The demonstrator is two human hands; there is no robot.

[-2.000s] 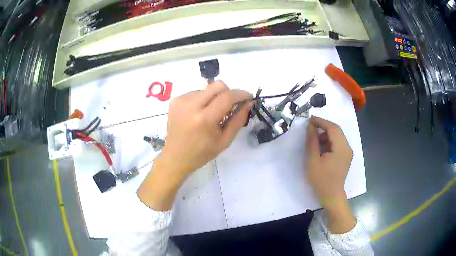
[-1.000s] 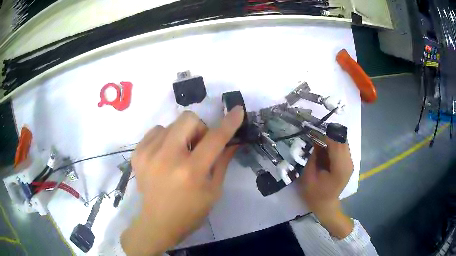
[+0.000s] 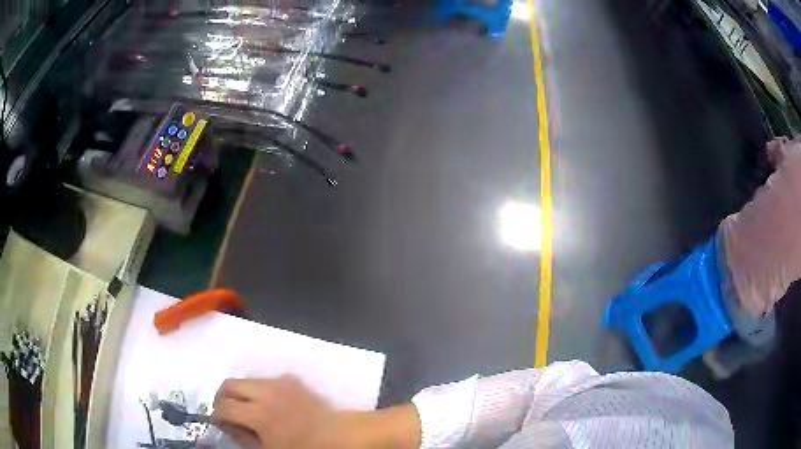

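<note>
My right hand [image 3: 277,414] is at the lower left of the view, over the white layout board [image 3: 325,358], near its right end. Its fingers are bent down beside small silvery fixtures and dark wire ends [image 3: 171,414]; whether they grip anything is hidden. My left hand is out of the picture. An orange clamp [image 3: 202,307] sits on the board's edge, beyond my hand. The rest of the harness is cut off by the lower edge.
The cream parts tray [image 3: 110,324] with bundled leads is at the left. Beyond it are a grey box with lit display and buttons [image 3: 167,153] and shiny plastic trays [image 3: 255,74]. A blue stool [image 3: 672,316] and a seated person's pink sleeve [image 3: 768,237] are at the right.
The view has swung far to the right, away from most of the board. My left hand and the tape roll have left the picture. My right hand remains at the board's right end.
</note>
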